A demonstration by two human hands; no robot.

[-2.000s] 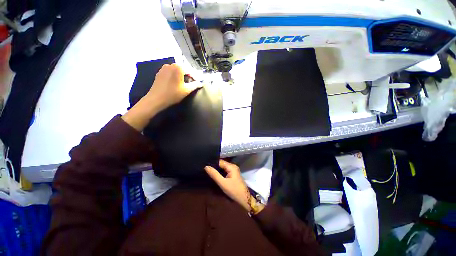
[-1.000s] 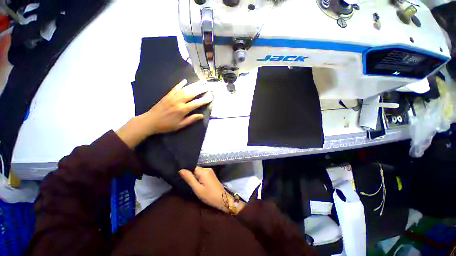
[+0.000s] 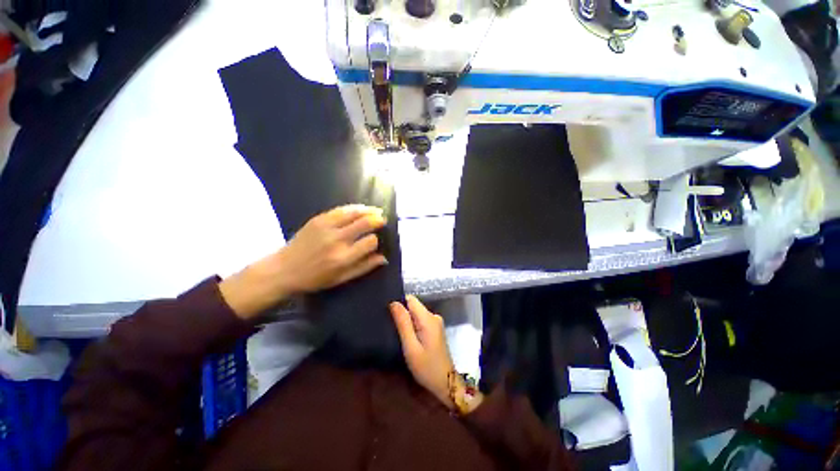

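Note:
A long black cut panel (image 3: 299,138) lies on the white table, left of and below the presser foot (image 3: 389,145) of the white sewing machine (image 3: 608,92). Its right edge runs to the lit needle spot. My left hand (image 3: 341,246) lies on the panel below the needle, fingers bent, near the right edge. My right hand (image 3: 425,342) holds the panel's lower right edge at the table front, thumb and fingers at the cloth. Whether the needle is in the cloth cannot be told.
A small black panel (image 3: 521,198) lies flat right of the needle under the machine arm. Black strips (image 3: 69,147) lie at far left. Blue crates (image 3: 223,386) and white pieces (image 3: 645,391) are below the table. A clear plastic bag (image 3: 774,235) hangs at right.
The panel has straightened and its top end now reaches further up and left. My left hand has moved down from beside the needle. My right hand has moved right along with the lower edge.

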